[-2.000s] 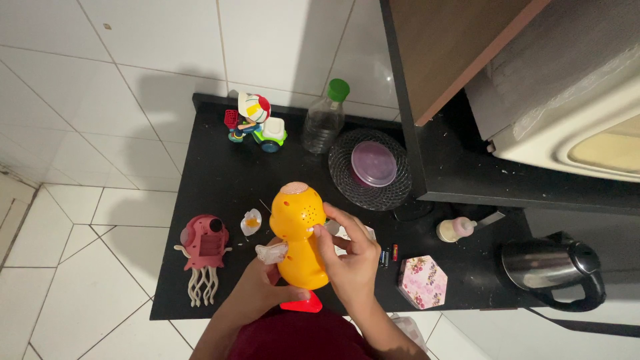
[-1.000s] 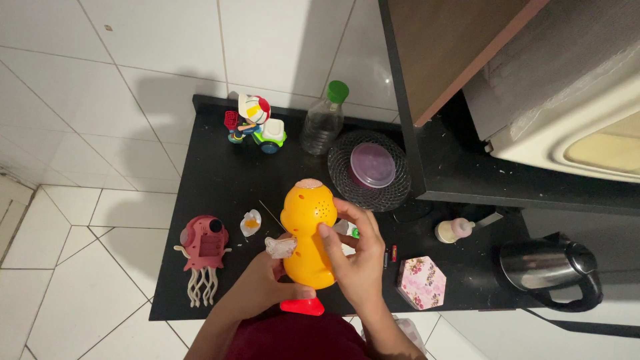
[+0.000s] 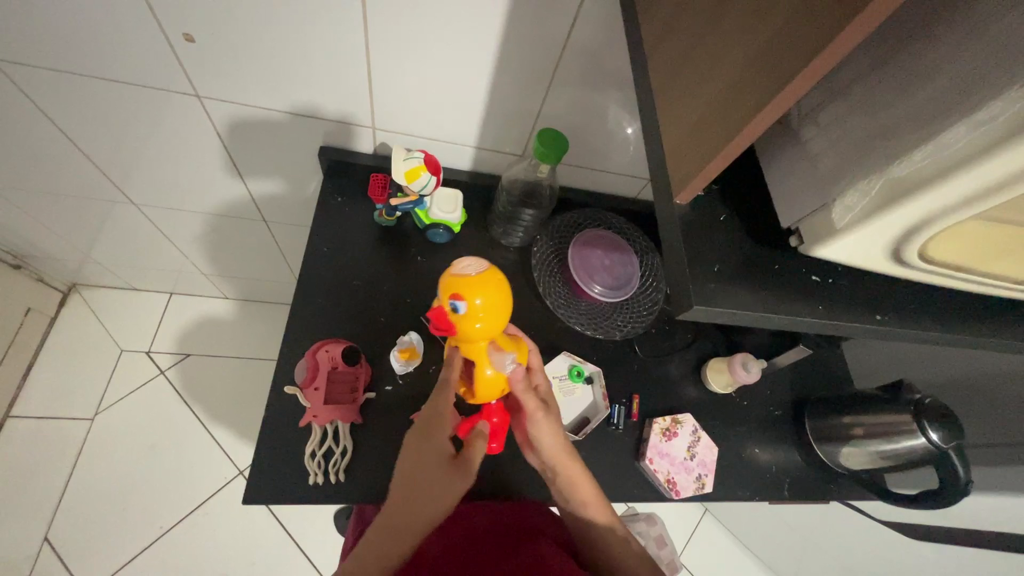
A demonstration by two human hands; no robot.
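Note:
A yellow plastic toy duck (image 3: 478, 308) with a red beak and red feet is held upright over the black counter, its face turned to the left. My left hand (image 3: 440, 440) grips its lower front and a red foot. Against its wing side and back, my right hand (image 3: 532, 392) is closed on it. Left of the duck lies a small white piece with an orange middle (image 3: 406, 353). A pink octopus toy (image 3: 332, 384) with pale tentacles rests farther left. An open hexagonal box part (image 3: 578, 400) holding a small green item (image 3: 577, 374) sits right of my hands.
Two or more batteries (image 3: 618, 416) lie beside a floral hexagonal box (image 3: 679, 456). Toward the wall stand a tricycle toy (image 3: 424, 200), a green-capped bottle (image 3: 524, 196) and a dark textured plate (image 3: 548, 280) bearing a purple-lidded container (image 3: 604, 265). A small bottle (image 3: 732, 373) and an electric kettle (image 3: 880, 436) stand right.
The duck has been turned: its speaker-holed back faced me before, and now its face and beak show. Both hands have shifted their hold on it, and the box part is more exposed.

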